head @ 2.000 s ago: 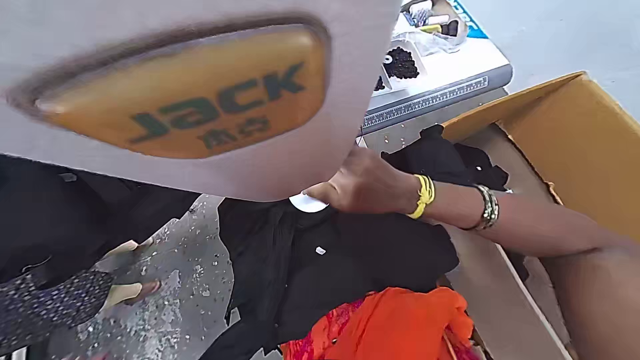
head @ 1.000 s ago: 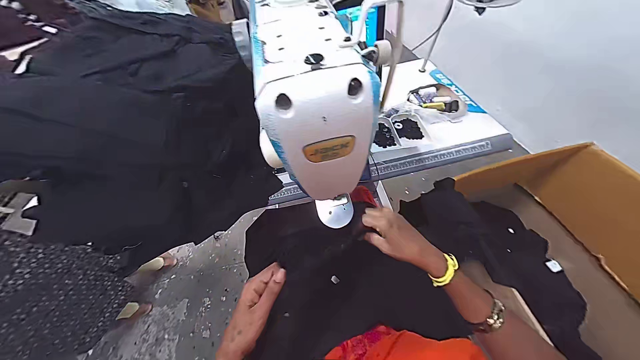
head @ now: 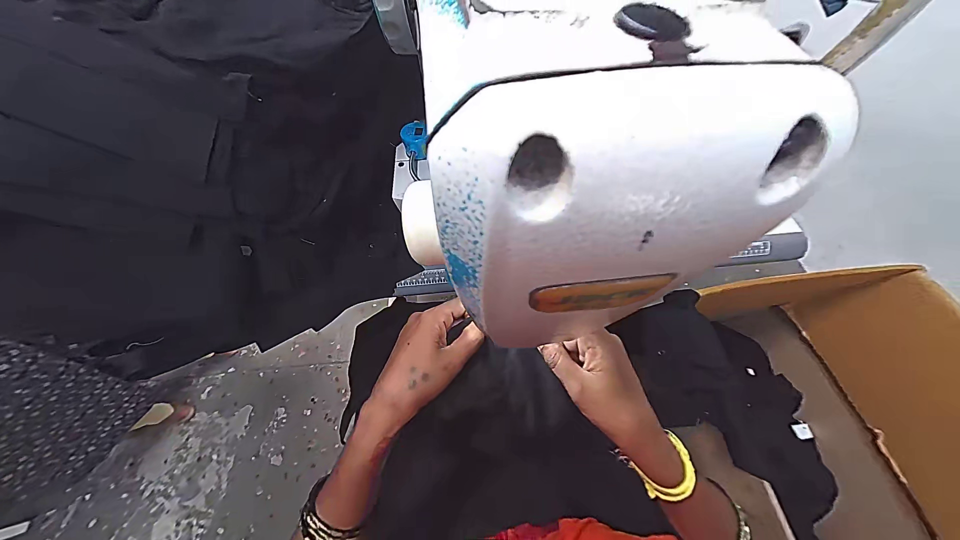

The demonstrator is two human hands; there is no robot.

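The white head of a Jack industrial sewing machine (head: 637, 202) fills the upper middle and hides its needle area. Below it, black fabric (head: 510, 442) spreads toward me. My left hand (head: 427, 360) pinches the fabric at the lower left of the head, thumb and index finger together at its edge. On the other side, my right hand (head: 600, 375) grips the fabric with curled fingers, the tips close under the head. The cloth between my hands lies partly behind the machine head.
A large black cloth (head: 187, 187) covers the left side. On the right stands an open cardboard box (head: 870, 322), with more black fabric pieces (head: 750, 405) beside and partly over it. Speckled grey floor (head: 247, 435) shows at lower left. A ruler strip (head: 424, 283) runs behind the head.
My left hand has moved up from the near part of the fabric to the machine head. My right hand stays by the head. The view is now much closer to the machine.
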